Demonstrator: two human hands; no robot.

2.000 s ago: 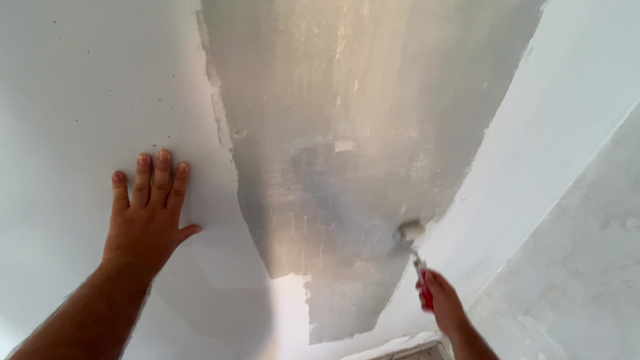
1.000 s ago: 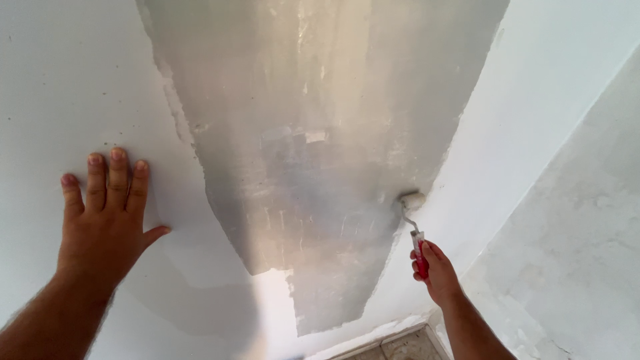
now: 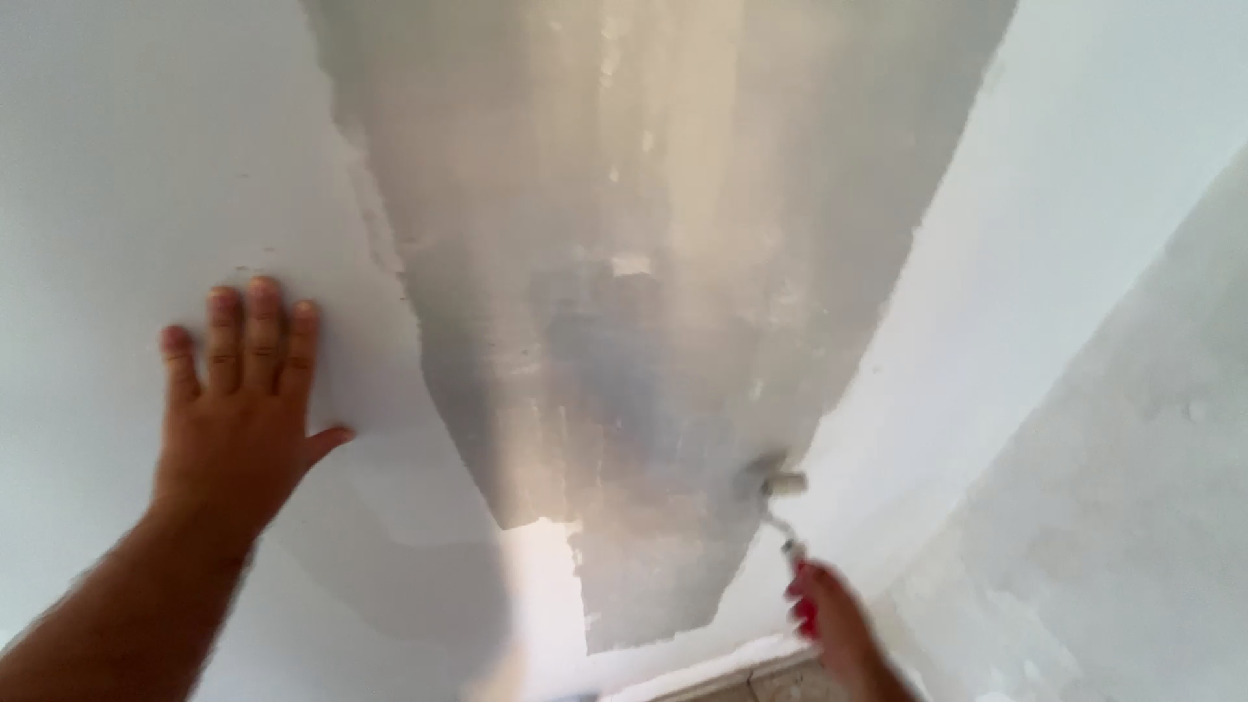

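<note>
My left hand (image 3: 239, 419) lies flat against the white part of the wall, its fingers spread and holding nothing. At the lower right, my right hand (image 3: 829, 609) grips the red handle of a small paint roller (image 3: 785, 483). The roller's head is at the right edge of a grey patch (image 3: 663, 439) on the wall, near where it meets white; motion blurs it slightly. This patch has a shiny look, ragged edges, pale streaks and a small whitish spot (image 3: 631, 264). My fingers partly hide the handle.
An adjoining mottled grey-white wall (image 3: 1092, 487) meets the white surface along a slanting corner at the right. Tan floor tiles (image 3: 780, 682) show at the bottom, beside the wall's foot.
The roller and my right hand have shifted between frames near the patch's right edge. My left hand stays flat on the white surface. The view has shifted somewhat.
</note>
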